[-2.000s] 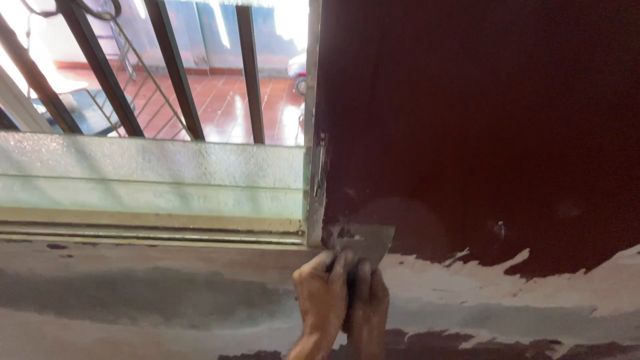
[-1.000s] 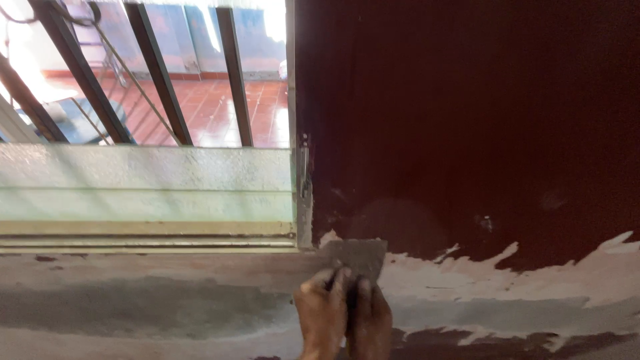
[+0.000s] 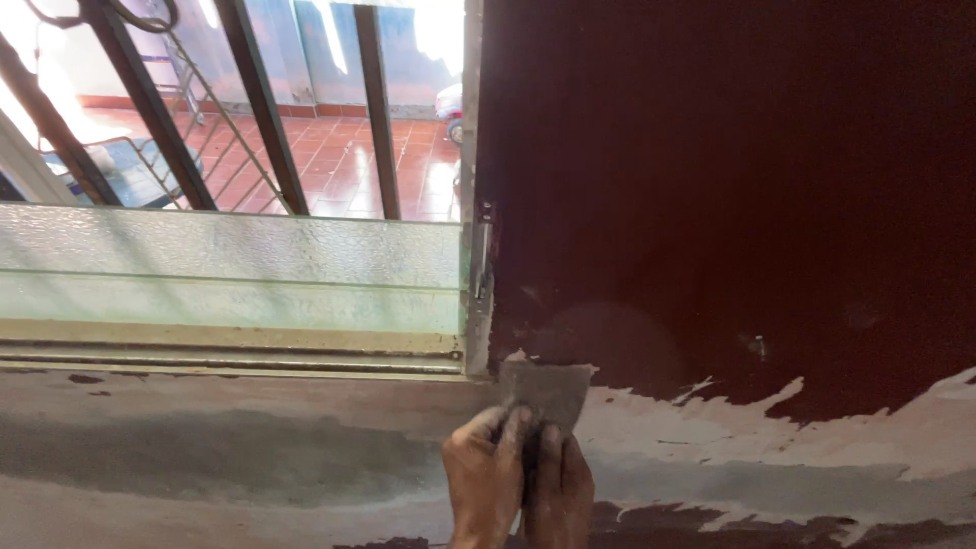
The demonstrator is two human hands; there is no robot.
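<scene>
Both hands grip one flat metal scraper [image 3: 550,389], its blade against the wall just below and right of the window frame's lower corner. My left hand [image 3: 484,473] holds it from the left, and my right hand [image 3: 559,480] is close beside it; the handle is mostly hidden by the fingers. Above the blade edge lies dark red paint [image 3: 724,191] on the wall, with a small pale bare spot at the blade's upper left. Around and below, the wall shows a pale stripped layer [image 3: 656,427] with ragged paint edges and grey patches [image 3: 229,450].
At the upper left is a window with a metal frame [image 3: 474,335], textured glass slats [image 3: 229,244] and dark metal bars [image 3: 377,114]. A small metal latch [image 3: 483,259] sits on the frame's side. Outside are a red tiled floor [image 3: 328,160] and part of a wheeled toy [image 3: 451,114].
Both hands have stayed on the scraper near the window corner. The blade's tilt has changed slightly, and a small pale spot now shows above it that the frame from two seconds ago does not clearly show.
</scene>
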